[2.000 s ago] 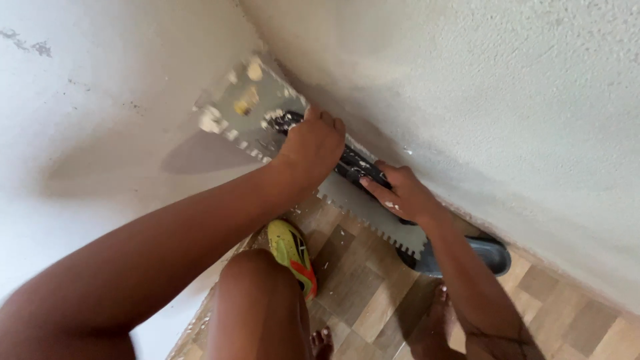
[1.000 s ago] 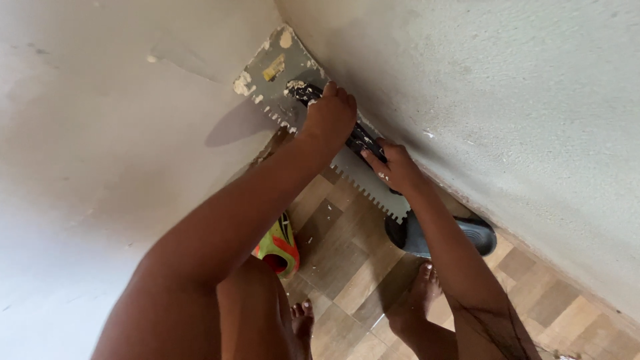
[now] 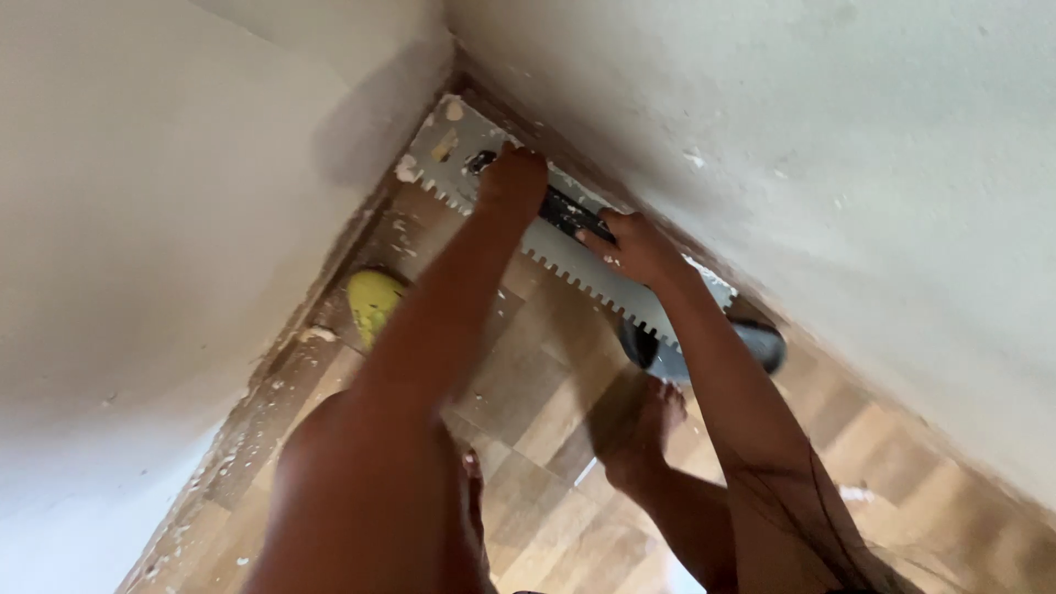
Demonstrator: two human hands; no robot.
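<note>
A wide notched steel trowel [image 3: 577, 262], spattered with dried plaster, lies across the corner just above the floor, its toothed edge toward my feet. My left hand [image 3: 513, 186] is closed around its black handle [image 3: 569, 213] near the upper left end. Farther along, my right hand [image 3: 639, 247] grips the other end of the same handle, with its thumb on the near side. The long smooth edge of the blade runs along the foot of the right wall. Whether the blade touches the floor cannot be told.
Plaster walls [image 3: 206, 165] [image 3: 866, 148] meet at the corner. A yellow shoe [image 3: 373, 304] stands by the left wall, a dark shoe [image 3: 759, 346] under the trowel's right end. Plaster crumbs [image 3: 318, 333] dot the wood-patterned floor [image 3: 536, 379]. My bare foot [image 3: 652, 429] is near the dark shoe.
Both hands have moved the trowel down from against the walls, higher in the corner, to the corner's foot near the floor. Their grip on the handle stays. The view has shifted.
</note>
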